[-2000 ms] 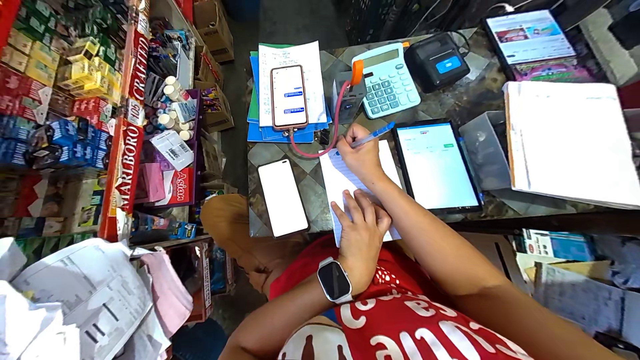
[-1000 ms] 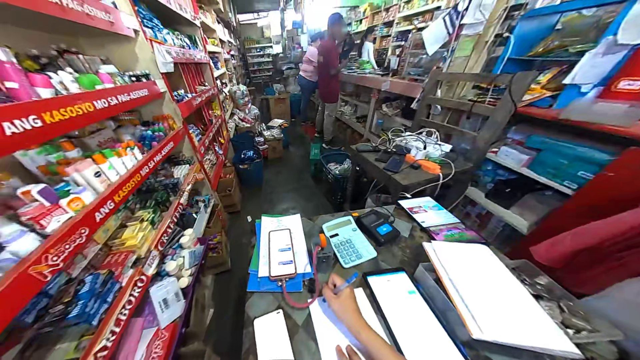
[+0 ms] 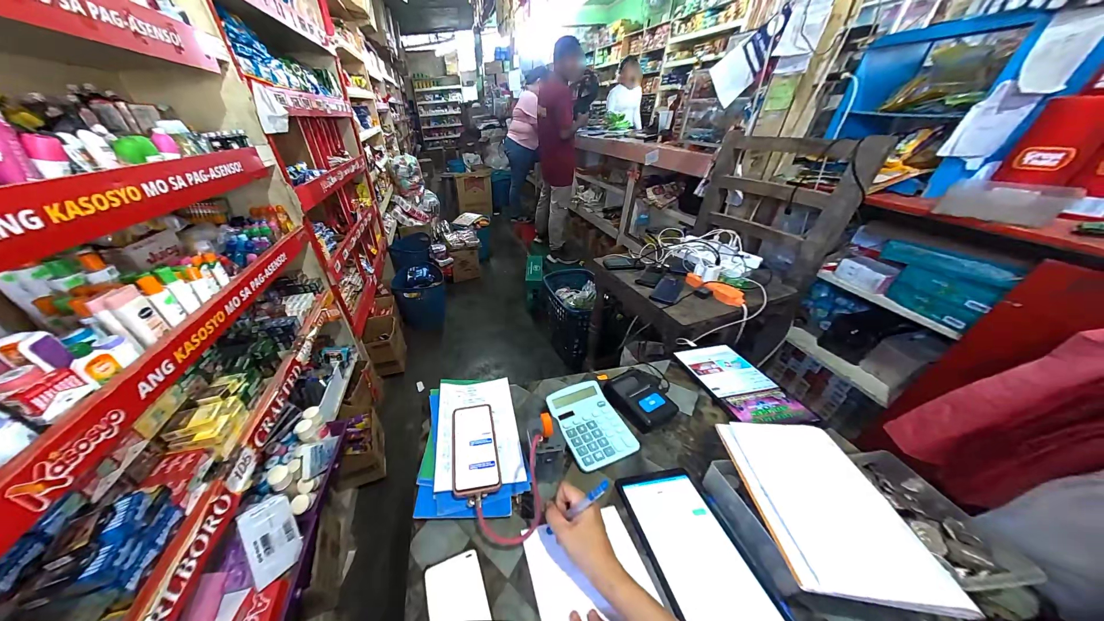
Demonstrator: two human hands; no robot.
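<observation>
My right hand holds a blue pen over a sheet of white paper on the table. Only the fingertips of my left hand show, at the bottom edge by the paper; the rest is cut off. Left of the paper lies a phone with a bright screen. Another phone, joined to a red cable, rests on papers and blue folders. A light blue calculator sits beyond my right hand, and a large tablet is to its right.
A black card-reader-like device, a second tablet and a notepad over a grey tray of coins share the table. A wooden chair bears phones and cables. Stocked shelves line the left; several people stand beyond.
The view has tilted up strongly from the table to the aisle. My left hand, on the paper in the oldest frame, is now mostly out of view. My right hand still holds the pen.
</observation>
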